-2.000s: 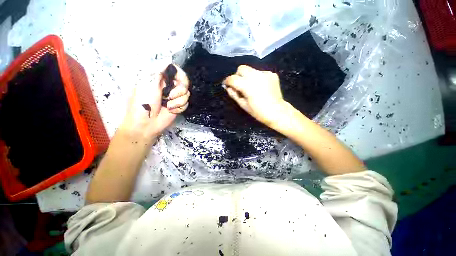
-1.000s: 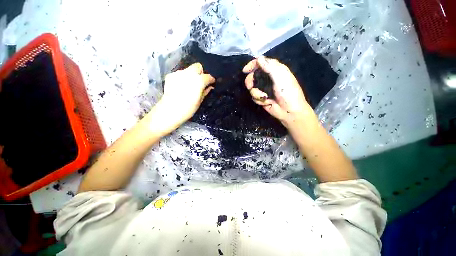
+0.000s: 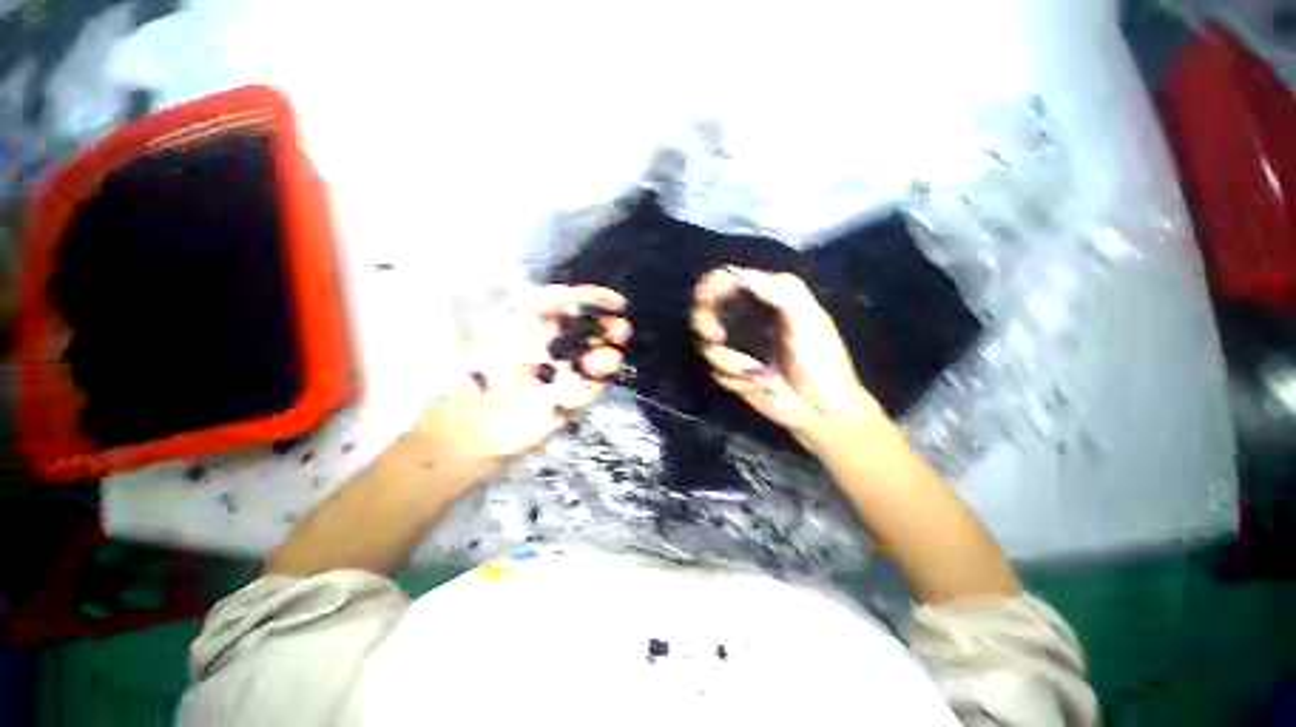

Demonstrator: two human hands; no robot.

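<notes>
A black heap of small parts (image 3: 895, 305) lies in the open mouth of a clear plastic bag (image 3: 682, 164) in front of me. My left hand (image 3: 547, 362) is over the heap's left edge, palm turned up, with several small black parts on its palm and fingers. My right hand (image 3: 775, 348) is over the middle of the heap, its fingers curled around a dark clump of black parts. The hands are apart. The frame is blurred, so the shape of single parts cannot be told.
A red basket (image 3: 324, 284) filled with black pieces stands on the white table (image 3: 1137, 469) at the left. Another red basket (image 3: 1234, 171) is at the far right edge. Black flakes are scattered on the bag film, the table and the beige coat.
The view has shifted, so the basket and heap sit differently in frame. My left hand has turned from palm down to palm up and shows black parts. My right hand still holds its clump.
</notes>
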